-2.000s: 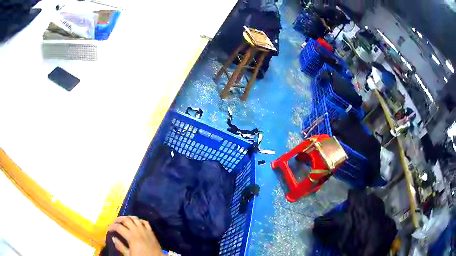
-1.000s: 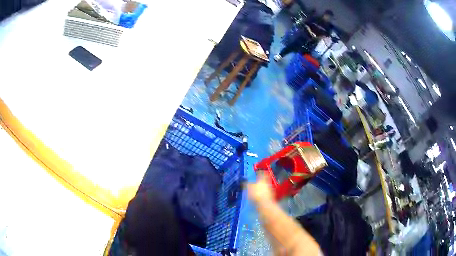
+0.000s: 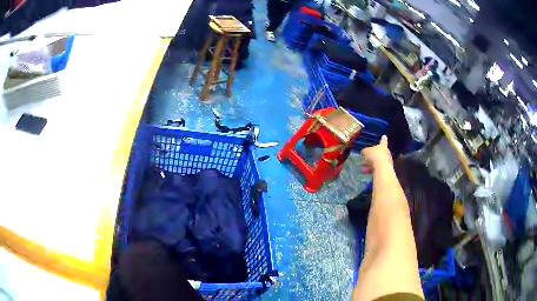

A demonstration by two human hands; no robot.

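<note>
My right hand point(image 3: 377, 155) is held out at right of centre on an outstretched bare forearm. It looks empty, with fingers apart, beside the red stool and over the edge of the dark cloth behind. A large blue slatted crate point(image 3: 197, 145) stands on the floor beside the table and holds heaped dark navy garments point(image 3: 218, 211). A dark rounded shape point(image 3: 147, 270) covers the crate's near left corner; I cannot tell if it is cloth or my leg. My left hand is not in view.
The white table point(image 3: 70, 176) with yellow edging fills the left, with a small basket point(image 3: 32, 94) and phone point(image 3: 31, 123). A red stool point(image 3: 318, 147), wooden stool point(image 3: 221, 53), blue crates and dark cloth point(image 3: 430, 206) stand beyond. A person's legs point(image 3: 274, 17) show at the top.
The view has turned right. My right hand has moved from near the red stool's left side to its right side. The hand seen earlier on dark cloth at the table corner is gone from there.
</note>
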